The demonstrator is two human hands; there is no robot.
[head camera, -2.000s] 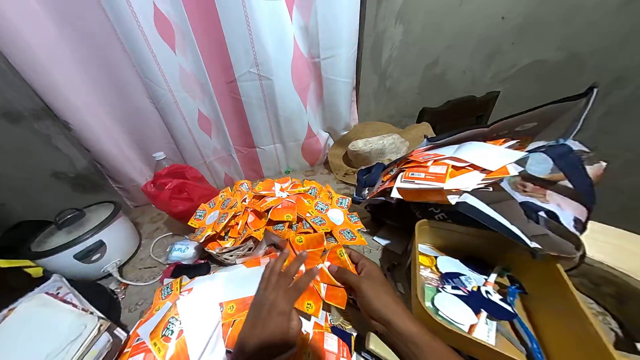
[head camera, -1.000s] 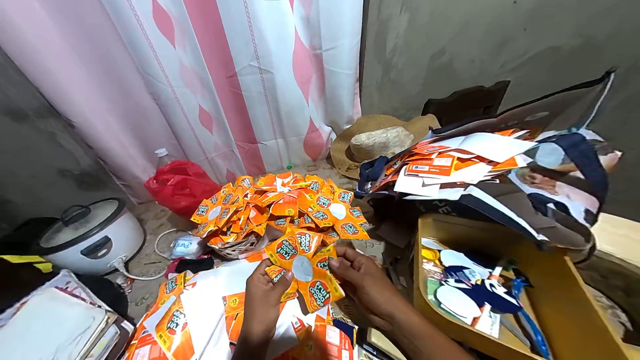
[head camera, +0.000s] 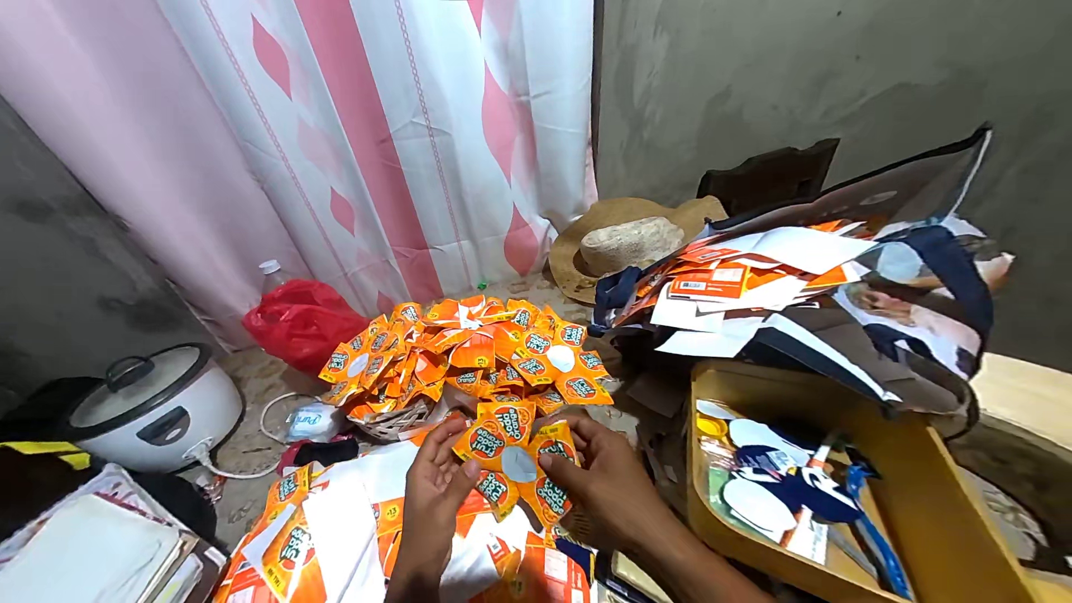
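Between my hands is a flower shape of folded orange printed wrappers (head camera: 489,439) with a round pale centre. My left hand (head camera: 437,494) grips its left side, thumb near a lower petal. My right hand (head camera: 605,479) pinches the right petals, its thumb beside the centre. Just behind, similar orange wrapper flowers (head camera: 469,335) are heaped on a woven basket (head camera: 398,421). Below my hands lie flat orange wrappers (head camera: 289,548) and white paper strips (head camera: 339,519).
A tan box (head camera: 925,469) holding assorted items is at right, below a bag (head camera: 888,335) stuffed with wrapper pieces. A straw hat (head camera: 578,239) lies behind. At left are a rice cooker (head camera: 167,419), a red plastic bag (head camera: 301,322) and stacked papers (head camera: 92,536).
Two seconds ago my left hand was spread over the orange wrappers. Both hands now hold the flower up, and it has turned somewhat since one second ago.
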